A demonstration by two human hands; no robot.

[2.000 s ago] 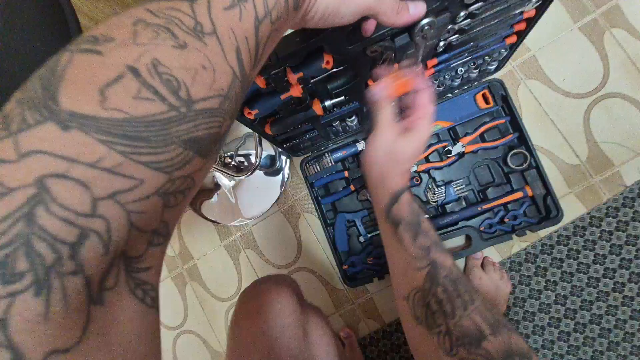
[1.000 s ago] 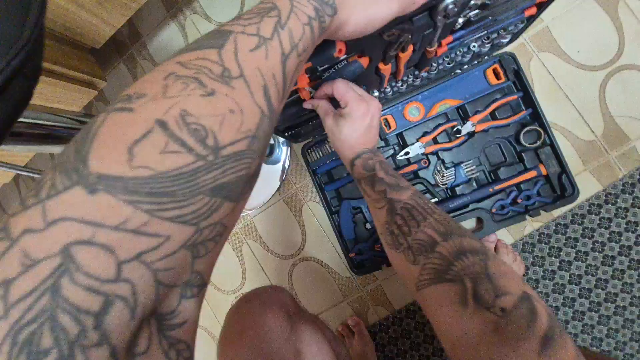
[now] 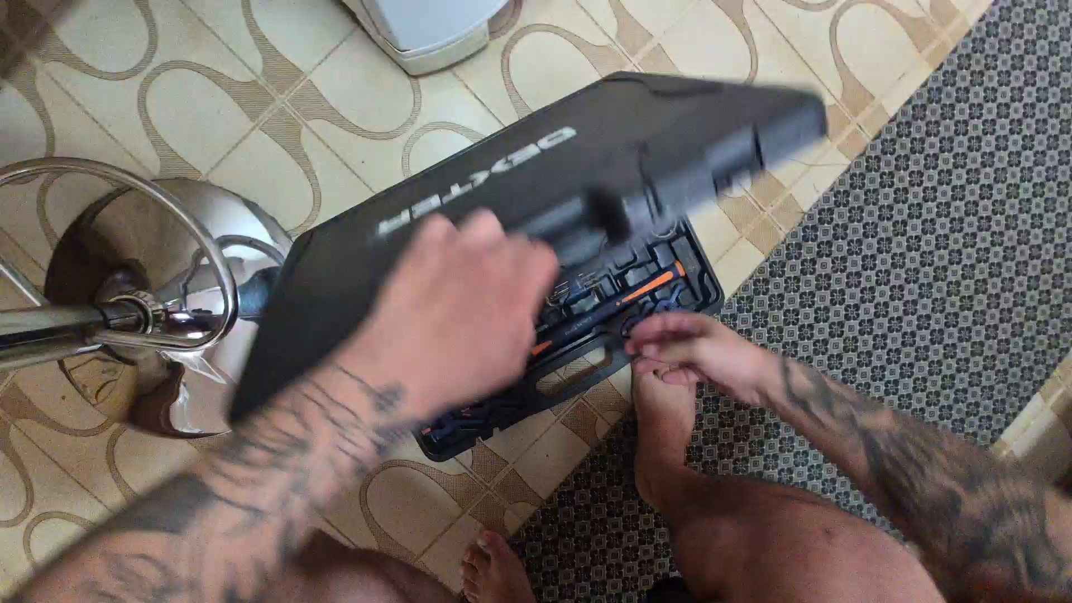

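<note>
A black Dexter tool case stands on the floor with its lid [image 3: 352,285] partly lowered over the base [image 3: 712,293]. My left hand [image 3: 469,310], blurred, is at the lid's near edge with fingers curled; whether it grips the edge or handle cannot be told. By the near right corner of the base is my right hand [image 3: 695,352], its fingers bent, close to the rim and above my foot. Under the lid a long navy and orange tool [image 3: 653,283] lies in its recess, beside a set of hex keys [image 3: 578,289]. The lid hides most other tools.
A chrome stool or stand base [image 3: 201,301] with a ring is left of the case. Beyond the case is a white appliance or bin [image 3: 435,33]. A patterned mat [image 3: 888,251] lies to the right on the tiled floor [image 3: 335,84]. My feet are near the case.
The lid, open a second ago, has swung down over much of the base. My left hand is now at its near edge, and my right hand has left the tools in the lid. The view has shifted.
</note>
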